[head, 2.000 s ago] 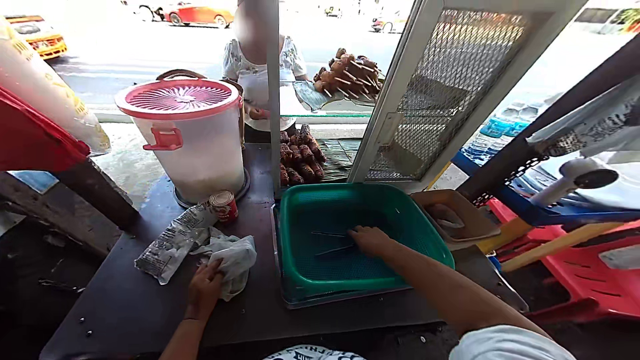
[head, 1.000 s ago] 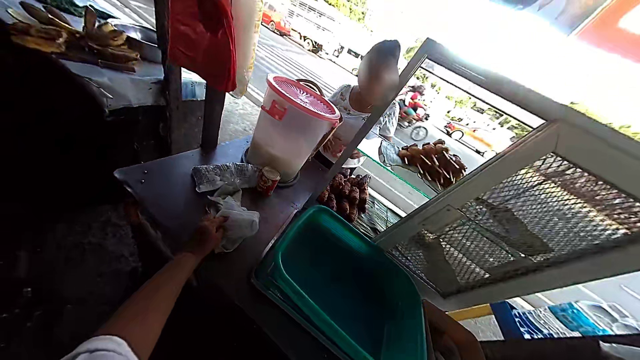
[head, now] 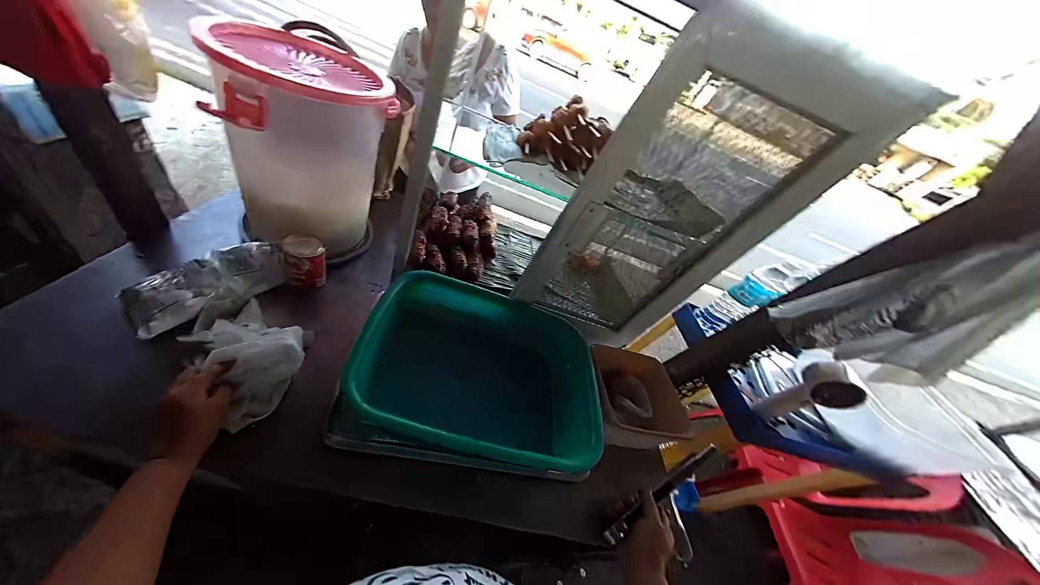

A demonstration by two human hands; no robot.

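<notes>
My left hand [head: 193, 406] holds the edge of a crumpled white plastic bag [head: 258, 366] on the dark table, just left of a green plastic basket [head: 471, 390]. The basket looks bare inside and rests on a flat tray. At the table's right front edge my right hand [head: 648, 532] grips a dark, long object [head: 678, 479], perhaps tongs; its exact kind is unclear. Beyond the left hand lie a clear plastic pack [head: 191, 288] and a small red can [head: 305, 262].
A white bucket with a pink lid [head: 301, 138] stands at the back left. Behind the basket, a glass display case [head: 601, 211] holds skewered food [head: 569, 138] and dark brown rolls [head: 457, 237]. A brown container [head: 642, 394], a blue crate [head: 780, 426] and red chairs [head: 861, 520] are at right.
Two seconds ago my right hand was inside the green basket, by thin dark items; it is now at the right table edge with a dark object. My left hand stays at the plastic bag.
</notes>
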